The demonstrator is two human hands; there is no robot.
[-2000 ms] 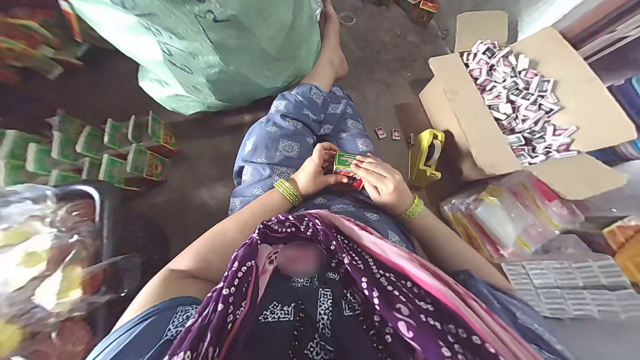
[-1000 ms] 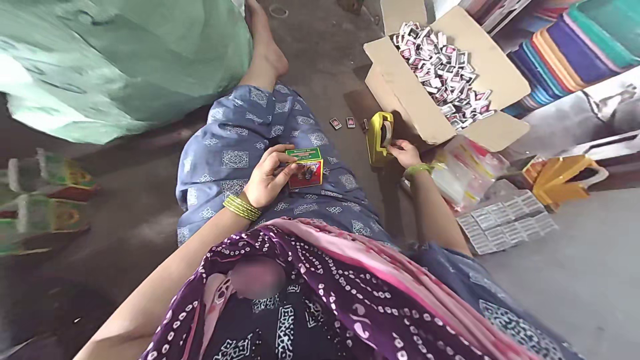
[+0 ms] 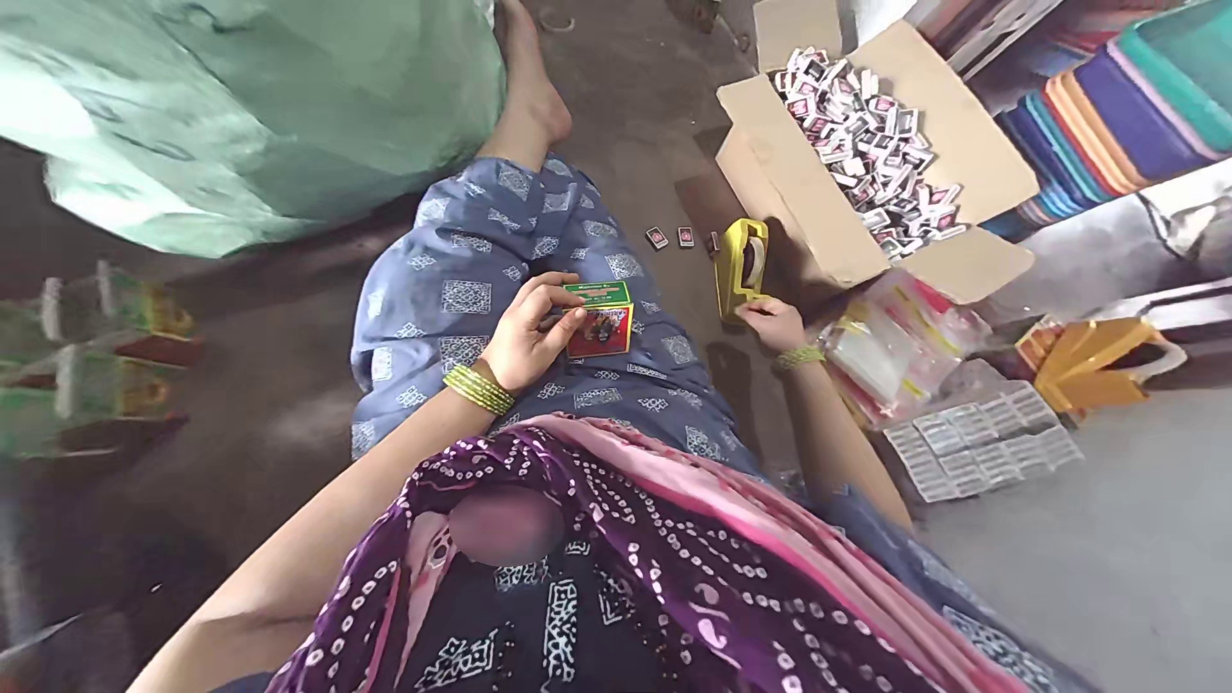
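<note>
My left hand holds a small green and red printed cardboard box on my lap, with thumb and fingers at its left side. To the right, my right hand is at the near end of a yellow tape dispenser on the floor, its fingertips pinched together. Whether tape is between those fingers is too small to tell. A roll of tape sits in the dispenser. Several small matchbox-like boxes lie just left of it.
An open carton full of small boxes stands beyond the dispenser. Plastic packets, blister-like strips and an orange item lie at right, below stacked coloured trays. A large green sack stands upper left; blurred printed boxes sit left.
Two seconds ago both my hands were on the box on my lap. My right hand has since moved right to the tape dispenser, while my left hand stays on the box. The view has shifted.
</note>
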